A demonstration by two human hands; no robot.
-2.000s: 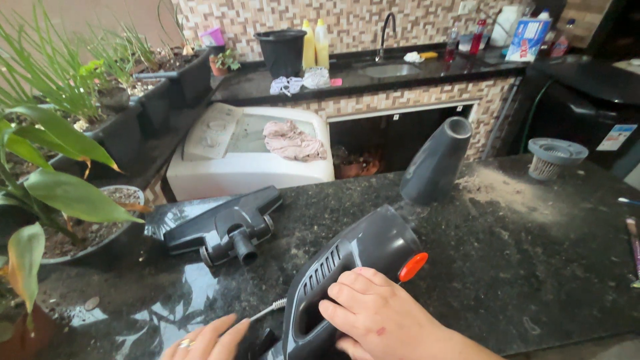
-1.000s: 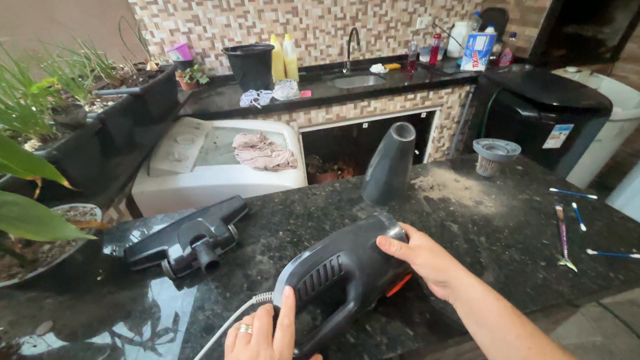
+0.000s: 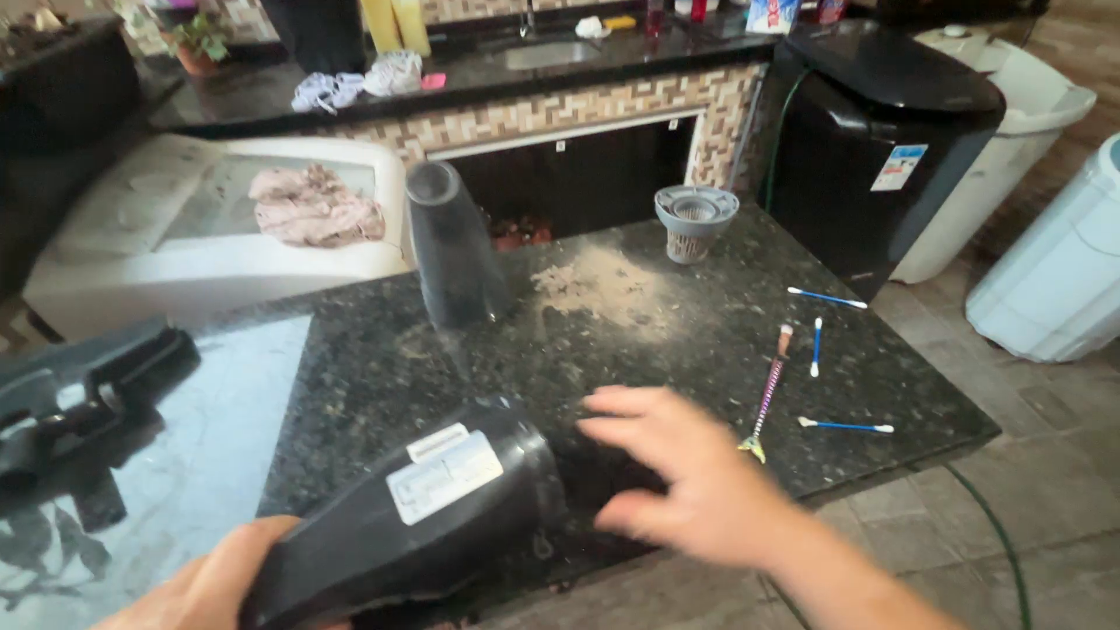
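Observation:
The black motor body of a handheld vacuum cleaner (image 3: 411, 516), its labelled underside facing up, is held by my left hand (image 3: 219, 569) at its rear end. Just right of its wide front end, my right hand (image 3: 682, 481) is spread and blurred, with nothing in it. Beyond them the dark dust cup (image 3: 455, 254) stands on the granite counter, narrow end up. A pile of beige dust (image 3: 608, 289) lies beside it, with the grey filter (image 3: 691, 219) behind. The black floor nozzle (image 3: 79, 411) is at the left. A small brush with a mermaid-tail handle (image 3: 770, 385) lies at the right.
Several blue cotton swabs (image 3: 827, 297) lie near the counter's right edge (image 3: 910, 455). A white washing machine (image 3: 105, 227) with a crumpled pink cloth (image 3: 315, 206) is behind at the left. A sink (image 3: 547, 57) is at the back; a black bin (image 3: 875, 149) and pale containers (image 3: 1054, 254) are at the right.
The vacuum body has been turned so its labelled side shows. My right hand has let go of it and moved off its front end. The view has tilted down and nearer.

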